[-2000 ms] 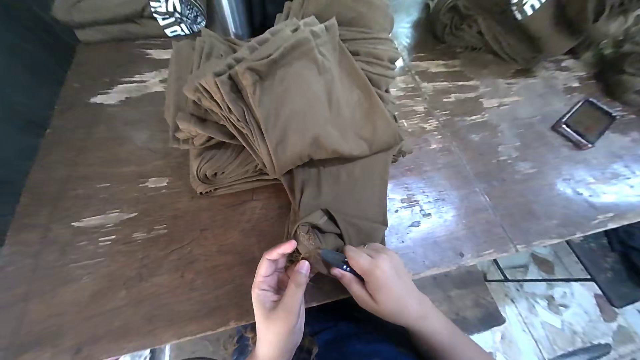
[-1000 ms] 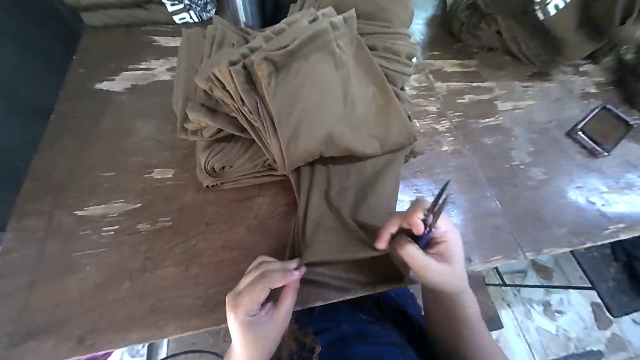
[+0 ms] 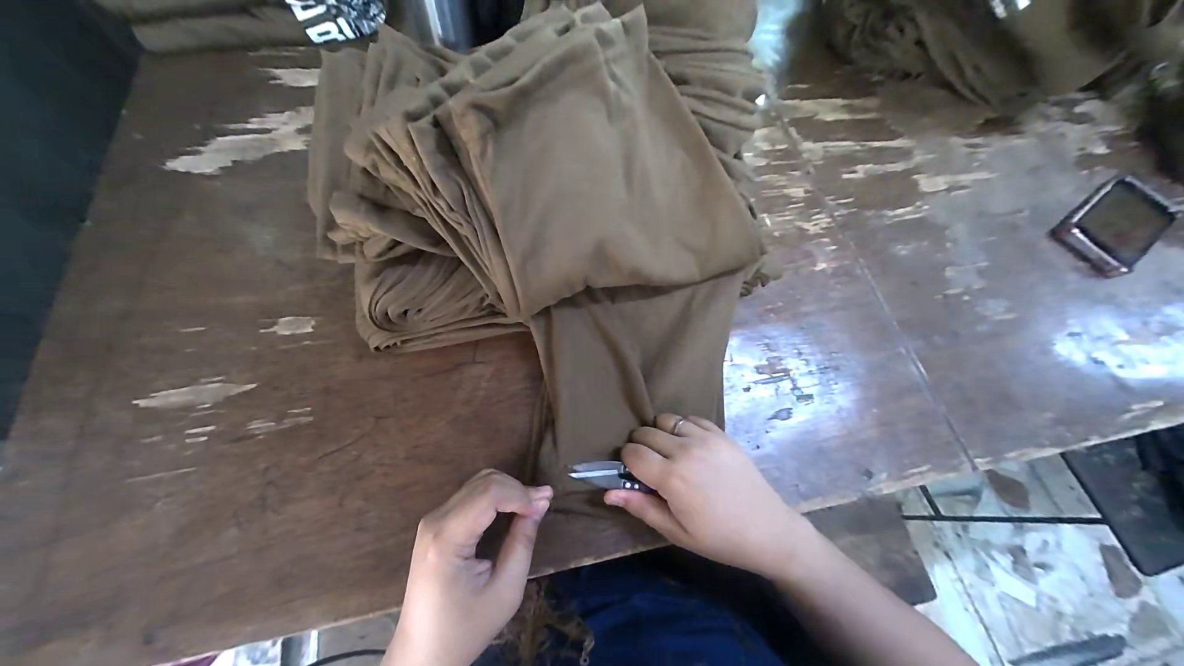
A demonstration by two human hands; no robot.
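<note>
A pile of folded brown fabric pieces (image 3: 592, 176) lies on the worn wooden table. One brown cloth panel (image 3: 638, 370) hangs from the pile toward the table's front edge. My right hand (image 3: 703, 486) rests over this panel and holds small metal thread snips (image 3: 601, 474), their blades pointing left. Just left of the blade tips, my left hand (image 3: 481, 546) pinches thumb and forefinger together at the panel's lower left edge. Whether a thread or a bit of cloth is between those fingertips cannot be told.
A metal-framed square object (image 3: 1115, 225) lies on the table (image 3: 277, 518) at the right. More brown fabric (image 3: 962, 55) is heaped at the back right, and folded cloth (image 3: 213, 23) is at the back left. Loose thread scraps (image 3: 541, 629) lie on dark blue cloth below the table edge.
My right hand has moved left and turned, so the snips, upright a second ago, now point left toward my left hand. The bunched cloth end seen two seconds ago is now spread out.
</note>
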